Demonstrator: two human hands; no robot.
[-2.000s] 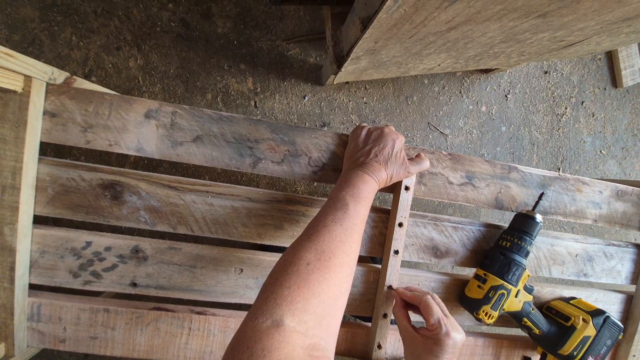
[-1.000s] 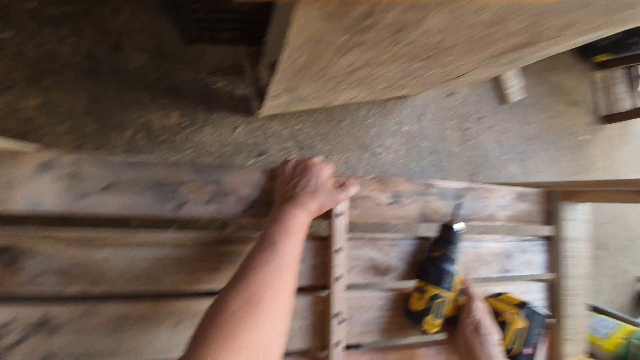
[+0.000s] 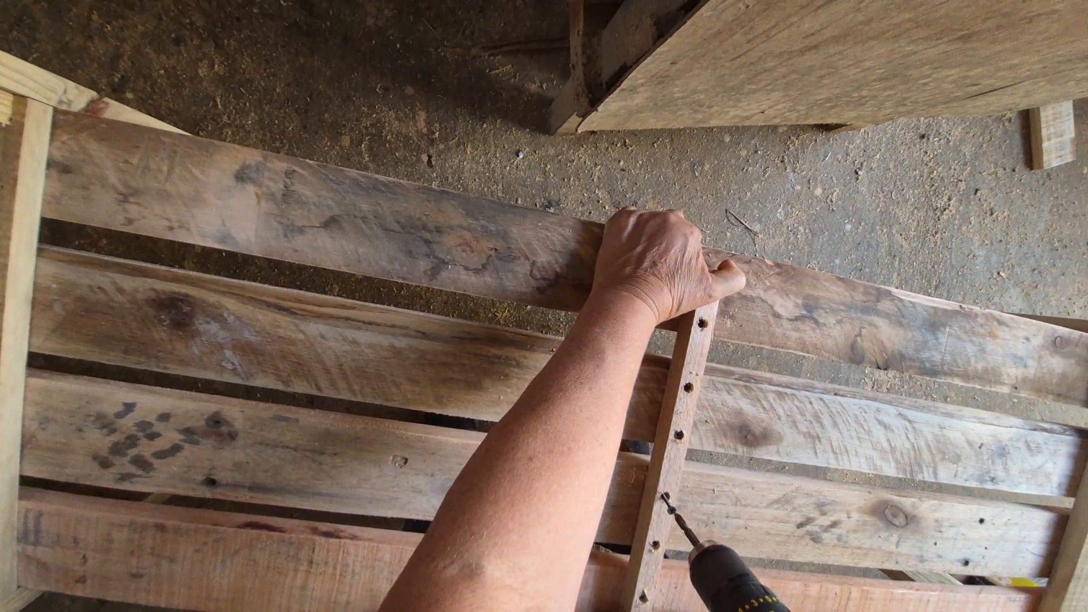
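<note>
My left hand point(image 3: 650, 259) grips the upper end of a narrow wooden batten point(image 3: 676, 425) together with the edge of the top wooden slat point(image 3: 425, 238). The batten lies across the slats and has a row of several dark holes. A cordless drill point(image 3: 729, 582) enters from the bottom edge, its bit point(image 3: 682, 523) tilted up to the left with the tip at one of the batten's holes. Only the drill's front part shows. My right hand is out of view below the frame.
Slats with gaps between them run to a wooden end post point(image 3: 15, 340) at the left and another point(image 3: 1073, 544) at the lower right. Beyond lies a concrete floor point(image 3: 476, 161) with sawdust, a large wooden panel point(image 3: 833, 68) and a wood offcut point(image 3: 1052, 134).
The drill lay on the slats at the right; my right hand reached it, and now its bit is at the batten. My left hand stays on the batten's upper end.
</note>
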